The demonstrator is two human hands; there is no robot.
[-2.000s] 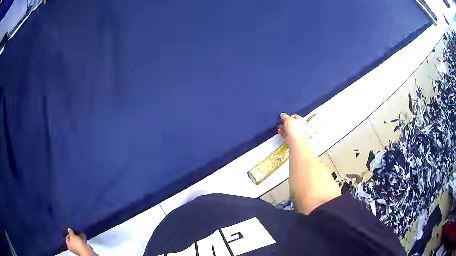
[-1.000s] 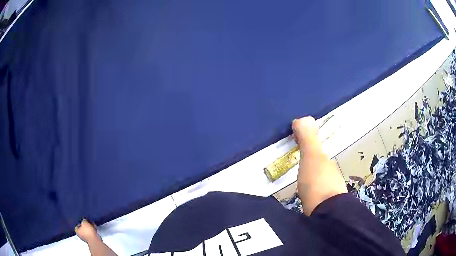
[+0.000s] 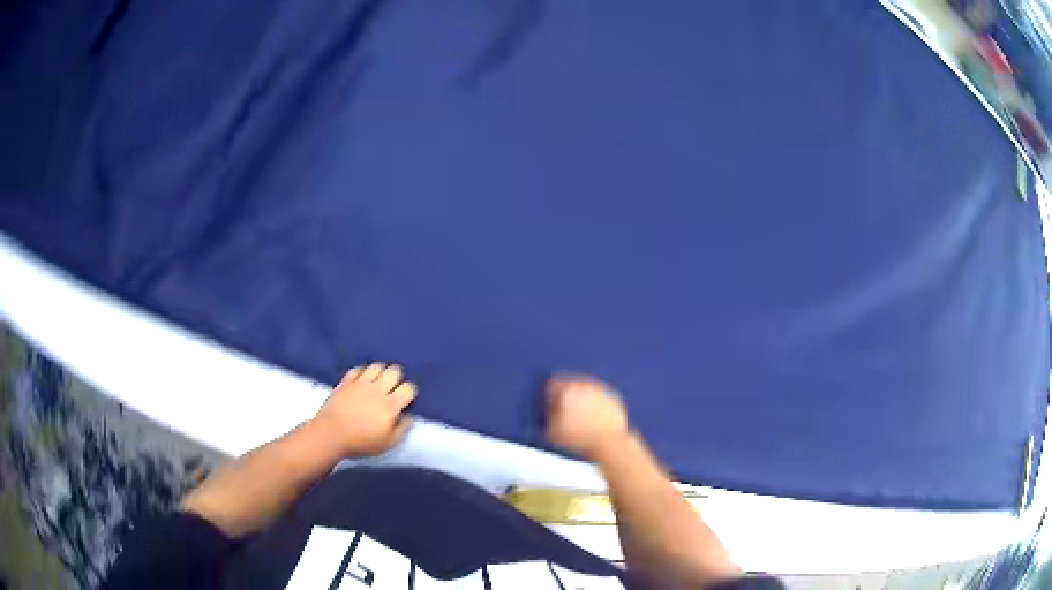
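Observation:
Navy fabric (image 3: 646,231) covers most of the table, smooth in the middle and wrinkled at the left. Its near edge lies along the white table border (image 3: 173,357). My left hand (image 3: 369,409) rests at this edge, palm down, fingers slightly apart. My right hand (image 3: 586,415) is on or just over the fabric near the edge, fingers curled in; it is blurred, and whether it pinches cloth cannot be told. A yellow bar (image 3: 565,505) lies on the white border, partly hidden by my right forearm.
Dark and pale fabric scraps (image 3: 69,461) lie on the floor at the lower left. Narrow strips lie at the table's right end, one (image 3: 1027,473) near the lower corner. Blurred coloured items (image 3: 998,58) are beyond the table at the upper right.
The view has turned to the right. My hands have come much closer together, and my right hand is now farther in on the fabric. Folds show at the upper left.

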